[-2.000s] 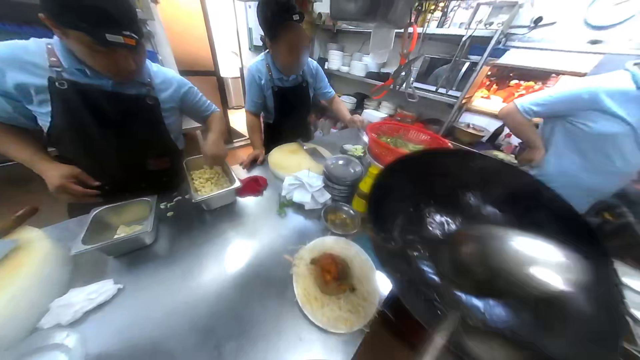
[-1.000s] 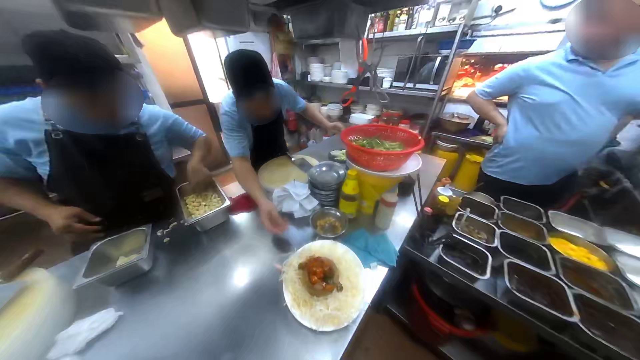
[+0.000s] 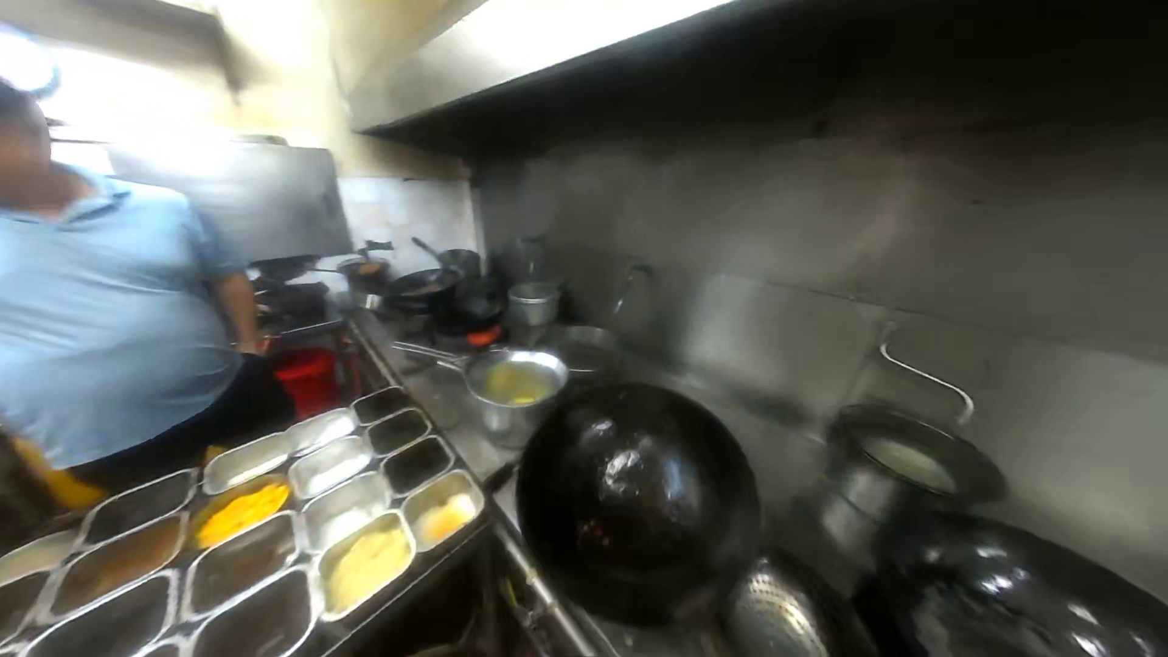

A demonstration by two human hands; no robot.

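Neither my left hand nor my right hand shows in the head view. A black wok (image 3: pixel 639 502) fills the lower middle of the picture, its inside shiny with a little residue. Below and right of it lies a perforated metal skimmer (image 3: pixel 776 607). At the lower right edge is a second dark, glossy wok (image 3: pixel 1022 593). Behind the first wok, a metal strainer (image 3: pixel 516 379) with yellowish contents rests over a pot.
Metal ingredient pans (image 3: pixel 365 561) stand in rows at the lower left. A person in a blue shirt (image 3: pixel 109 310) stands beyond them. A metal pot (image 3: pixel 867 474) is under a curved tap (image 3: pixel 926 374) at right. More pans and a red bucket (image 3: pixel 308 379) are farther back.
The view has swung far right, from the work table to the stove. Two seconds ago a black wok with a ladle was held up over the table; one second ago it was out of sight.
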